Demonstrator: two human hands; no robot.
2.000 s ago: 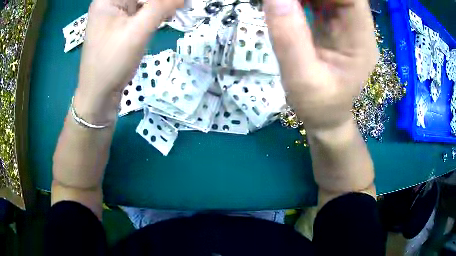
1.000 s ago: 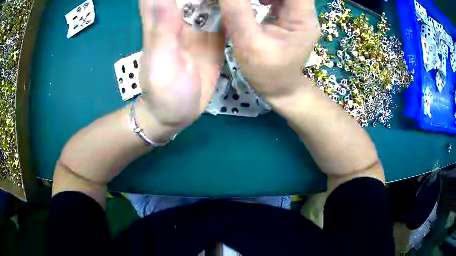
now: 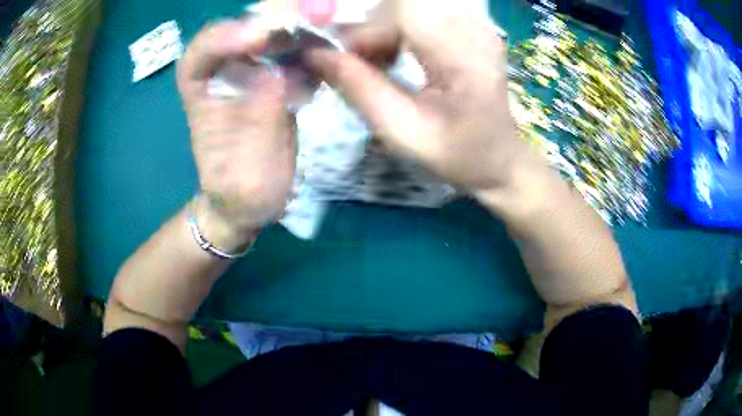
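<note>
The picture is blurred. My left hand (image 3: 244, 134) and my right hand (image 3: 443, 101) are close together at the top middle, over a heap of white perforated plates (image 3: 338, 142). My left fingers are curled around something whitish at the upper left of the heap; it looks like a plate, but the blur hides its shape. My right thumb and fingers reach to the same spot; whether they grip anything cannot be told. The heap is partly hidden under my hands.
A small white plate stack (image 3: 155, 50) lies at the upper left. A loose pile of gold and silver fittings (image 3: 598, 114) is right of my right hand. A blue tray (image 3: 679, 175) with white plates is at the right edge. A box of fittings (image 3: 69, 162) is at the left edge.
My hands have come together from wide apart over the plates. The plates at the left of the heap no longer lie spread out there. The view has shifted slightly.
</note>
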